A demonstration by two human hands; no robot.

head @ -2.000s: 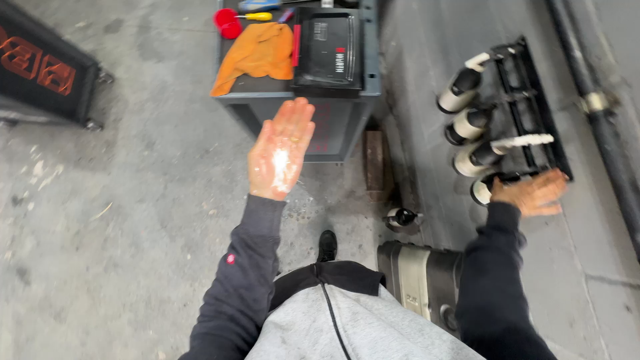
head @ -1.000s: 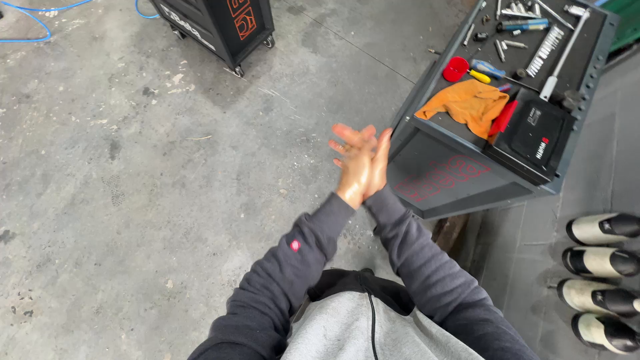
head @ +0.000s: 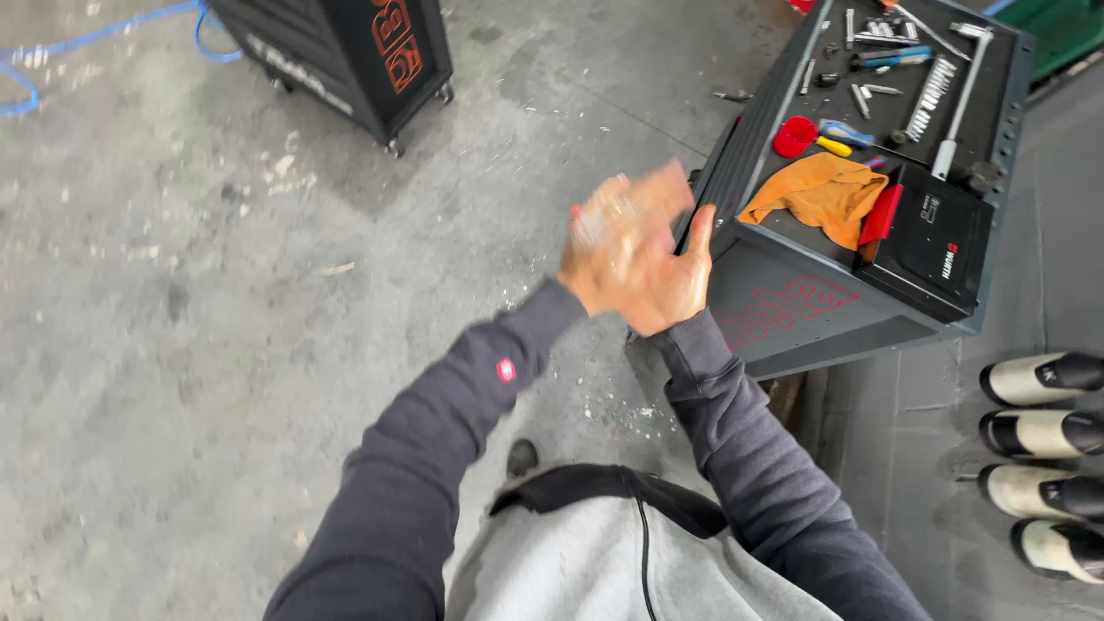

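My left hand (head: 604,237) and my right hand (head: 677,276) are pressed against each other in front of me, blurred by motion, with a wet or whitish shine on the skin. No tool shows in either hand. Just right of them stands a grey Beta tool trolley (head: 871,315). On its top lie an orange cloth (head: 815,194), a black Würth case (head: 936,237), a red round cap (head: 794,136), a screwdriver with a yellow handle (head: 834,147), a long ratchet (head: 962,108) and several loose sockets.
A black wheeled cabinet (head: 345,60) stands at the upper left, near a blue hose (head: 112,30). Several white and black bottles (head: 1035,434) are along the grey wall at the lower right. My shoe (head: 522,457) is on the stained concrete floor.
My right hand was at the bottle rack two seconds ago, while the left, with white stuff on its palm, was apart from it. Both have since come together. The view has swung left.
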